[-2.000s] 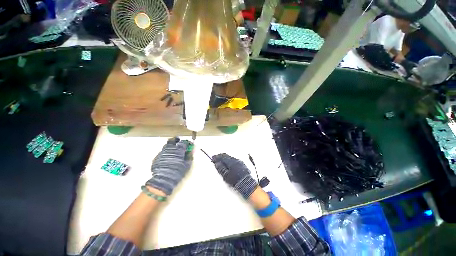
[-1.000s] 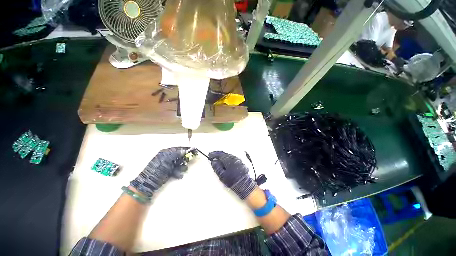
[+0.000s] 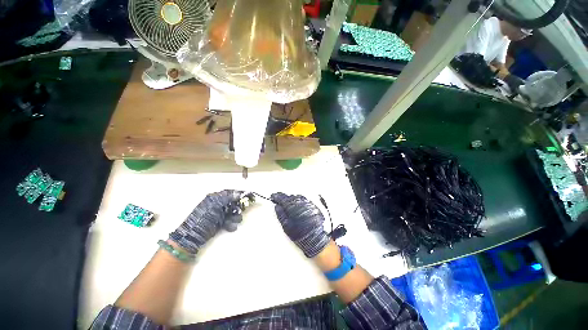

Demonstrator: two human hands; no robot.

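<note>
My gloved left hand [image 3: 209, 219] pinches a small circuit board [image 3: 245, 201], mostly hidden by the fingers, below the machine tip. My gloved right hand [image 3: 300, 222] grips a thin black cable [image 3: 261, 196] whose end reaches to the board; whether they touch is too small to tell. The dark machine tip [image 3: 245, 173] points down from the white machine head [image 3: 248, 132], a little above the board. Part of a black lead with a plug [image 3: 325, 206] lies on the white sheet [image 3: 258, 271] beside my right hand.
A black cable pile [image 3: 419, 200] lies right of the sheet. Green boards lie on the sheet's left [image 3: 136, 215] and on the black mat [image 3: 40, 189]. A wooden base [image 3: 167, 122], fan [image 3: 171, 22] and slanted post [image 3: 406, 84] stand behind. A blue bin [image 3: 487, 300] is below right. A person [image 3: 493, 45] is at back right.
Since two seconds ago, my left hand and the board have moved down from the machine tip, and the cable end has come to the board. Over the last second the hands have barely moved.
</note>
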